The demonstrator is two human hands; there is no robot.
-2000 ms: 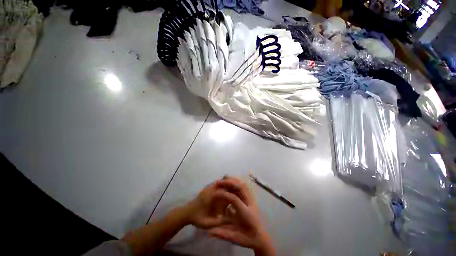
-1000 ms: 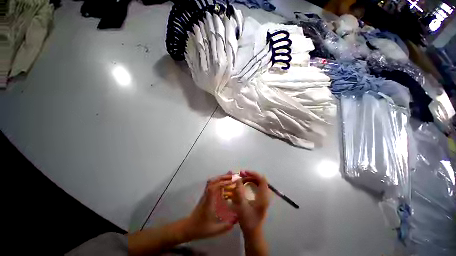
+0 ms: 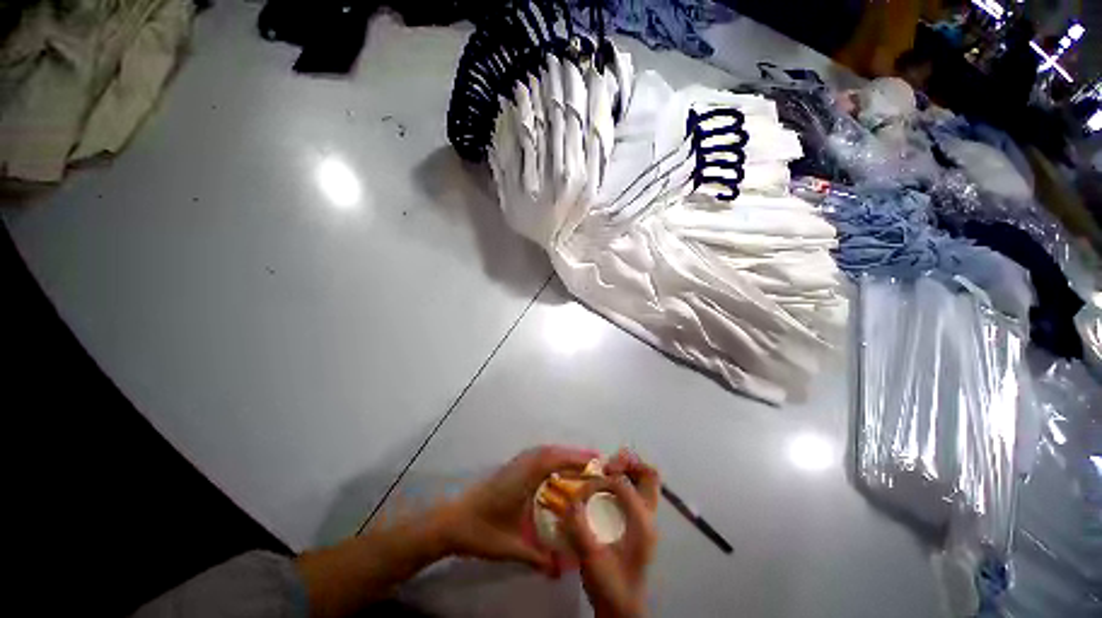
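The drinking bottle (image 3: 604,517), with an orange part and a pale rim, is between my hands near the bottom centre; its top faces up towards me. My left hand (image 3: 502,509) is wrapped around its left side. My right hand (image 3: 622,549) grips its right side, with fingers over the top near the orange part. Most of the body is hidden by my hands. A slim dark tool (image 3: 699,520) lies on the table just right of my right hand.
White shirts (image 3: 695,272) with black hangers (image 3: 477,91) lie ahead on the glossy table (image 3: 290,314). Clear polybags (image 3: 931,398) and light-blue garments (image 3: 888,229) are at right. Beige garments (image 3: 91,91) are far left, black garments (image 3: 332,42) at the far side.
The hands, earlier clasped with no bottle visible, now show the bottle between them. Since one second ago its pale round top has become clearer. The view has shifted, moving the table items right and down.
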